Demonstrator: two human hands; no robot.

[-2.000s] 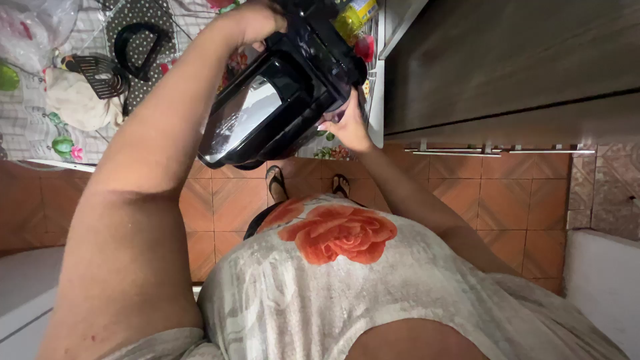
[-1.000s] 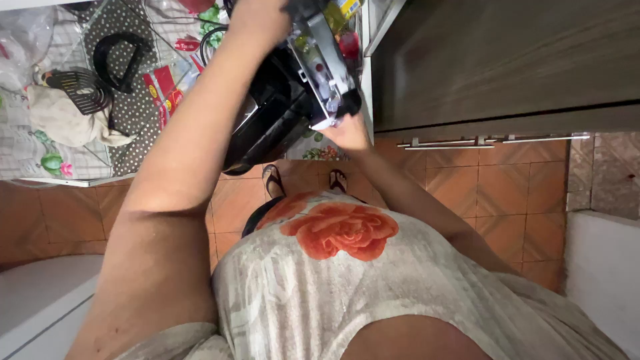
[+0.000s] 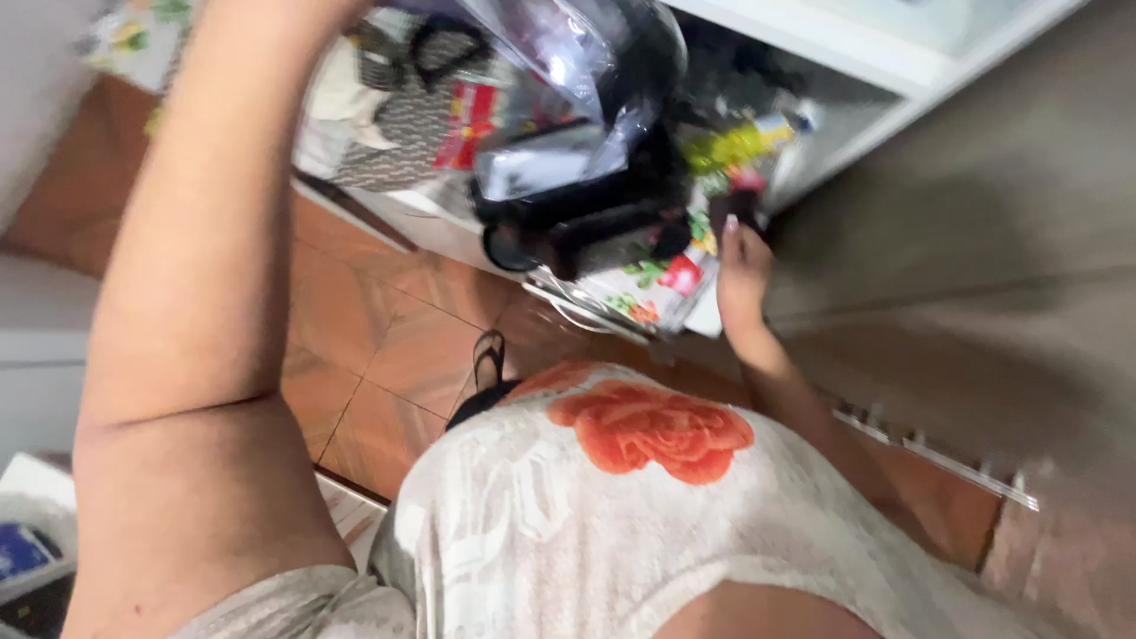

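Observation:
My left hand (image 3: 333, 11) is cut off by the top edge; only its wrist end shows, so its fingers are hidden. To its right, a clear plastic bag (image 3: 568, 49) is blurred over the table. A black appliance (image 3: 577, 200) with a shiny, light-reflecting panel lies at the table's near edge, partly under the bag. My right hand (image 3: 744, 266) is at the table's right side, its thumb over a small dark object (image 3: 735, 209), blurred. Just beyond that is a bottle with yellow contents (image 3: 737, 146).
A red packet (image 3: 468, 124), a black looped item (image 3: 448, 44) and a pale cloth (image 3: 342, 98) lie on the table at left. A white shelf frame (image 3: 852, 53) stands at upper right, beside a large dark panel (image 3: 958, 231). Tiled floor (image 3: 382, 346) shows below.
Both hands have come away from the black appliance, which they held earlier. My left hand has moved up out of most of the view. The view has turned and shifted.

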